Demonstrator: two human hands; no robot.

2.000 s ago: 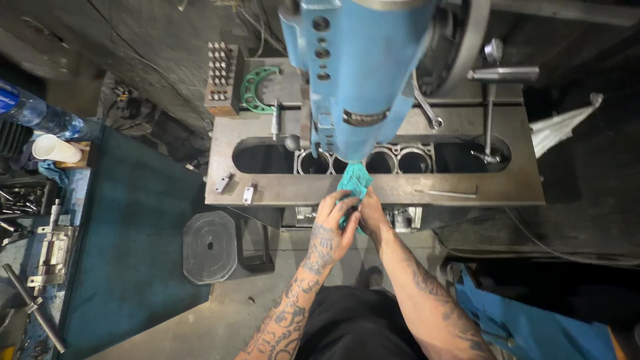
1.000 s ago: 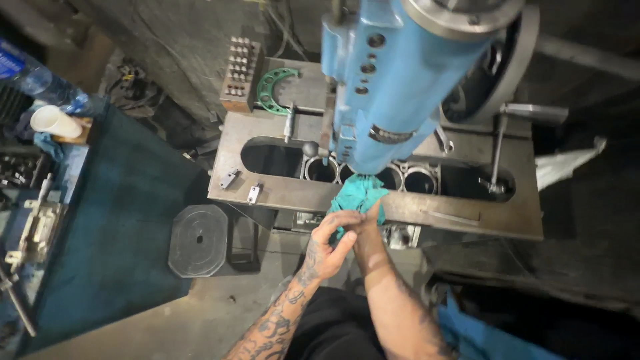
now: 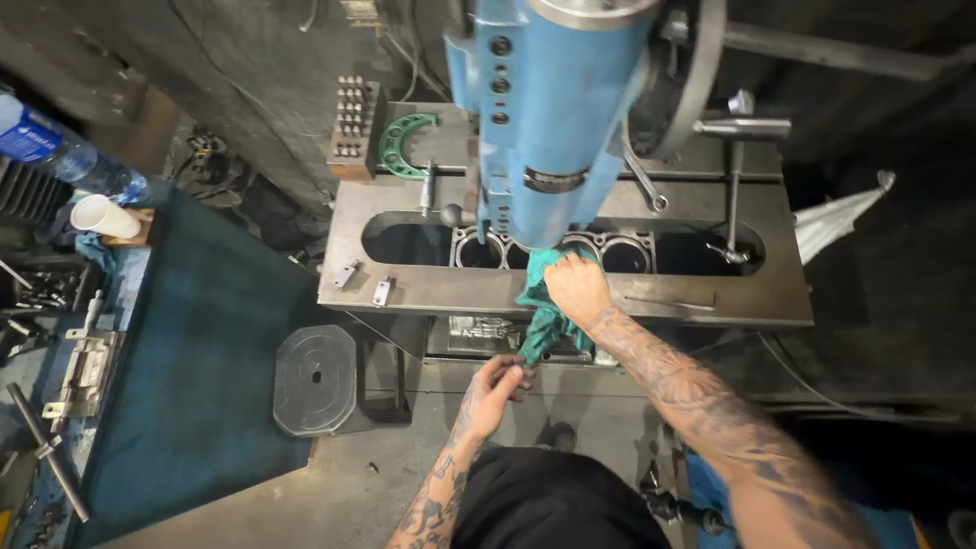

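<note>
A crumpled teal cloth hangs over the front edge of the steel machine table. My right hand grips its upper part, just below the blue boring machine's column. Lower down, my left hand has its fingertips at the cloth's bottom end; whether they pinch it is hard to see. Behind the cloth, an engine block with several cylinder bores shows through the table's long slot. The bore under the column is partly hidden.
On the table lie a green outside micrometer, a block of metal bits, a combination wrench, two small metal pieces and a thin rod. A black stool stands below. A paper cup is on the left bench.
My hands, together at the cloth before, are now apart: the right is up by the column, the left lower. The cloth now hangs down longer.
</note>
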